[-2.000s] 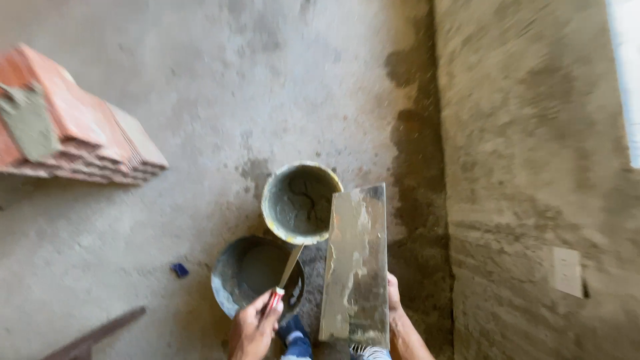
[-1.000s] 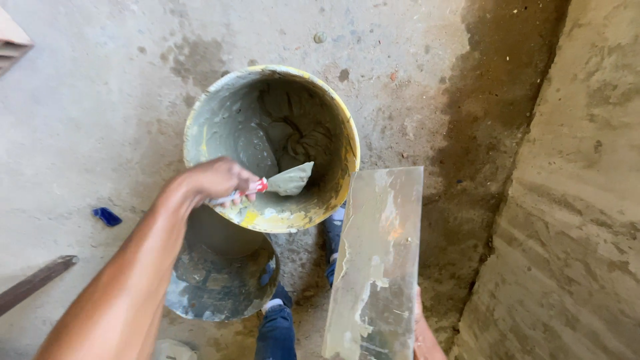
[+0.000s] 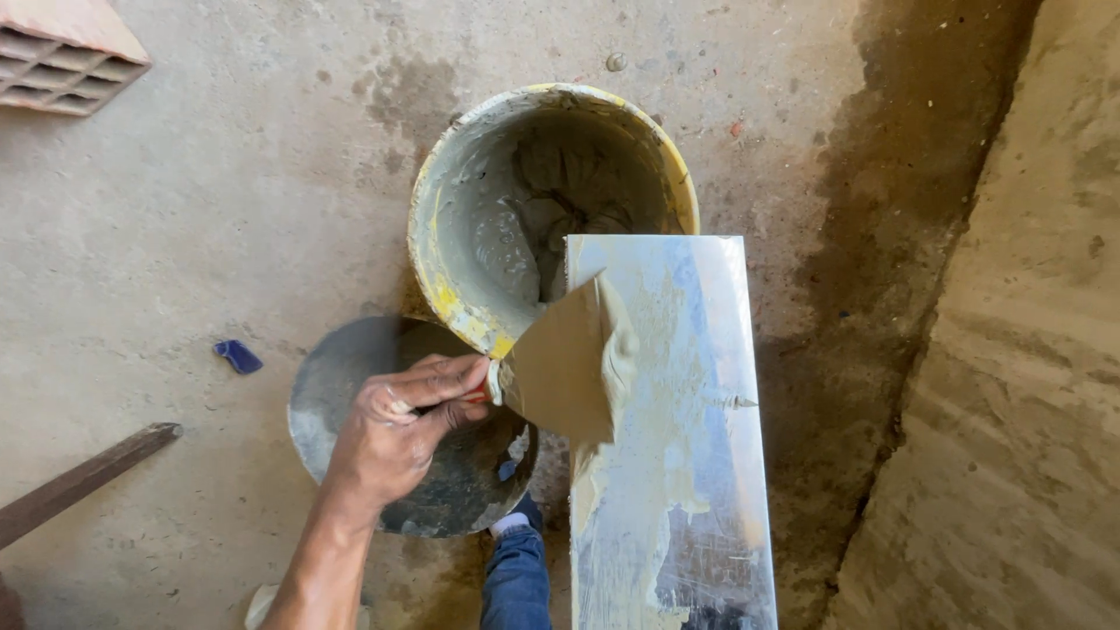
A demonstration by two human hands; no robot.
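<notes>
My left hand [image 3: 407, 420] grips the red and white handle of a putty knife [image 3: 560, 367]. Its wide blade, coated in grey mortar, lies at the left edge of a flat metal plastering blade [image 3: 700, 437], with a ridge of mortar [image 3: 621, 350] along the knife's edge. My right hand is out of sight; the metal blade runs off the bottom of the view. Behind the metal blade's top end stands a yellow-rimmed bucket [image 3: 429, 227] with grey mortar inside. Under my left hand is a dark round tub [image 3: 328, 385].
A hollow clay brick [image 3: 79, 52] lies at the upper left. A dark bar [image 3: 87, 481] and a blue scrap [image 3: 237, 356] are on the concrete floor. My jeans leg [image 3: 516, 577] shows at the bottom. A rough plastered wall [image 3: 1032, 394] rises at the right.
The putty knife was inside the bucket one second ago; my left hand has brought it out to the right, onto the metal blade, with mortar on it. My right hand has passed out of view.
</notes>
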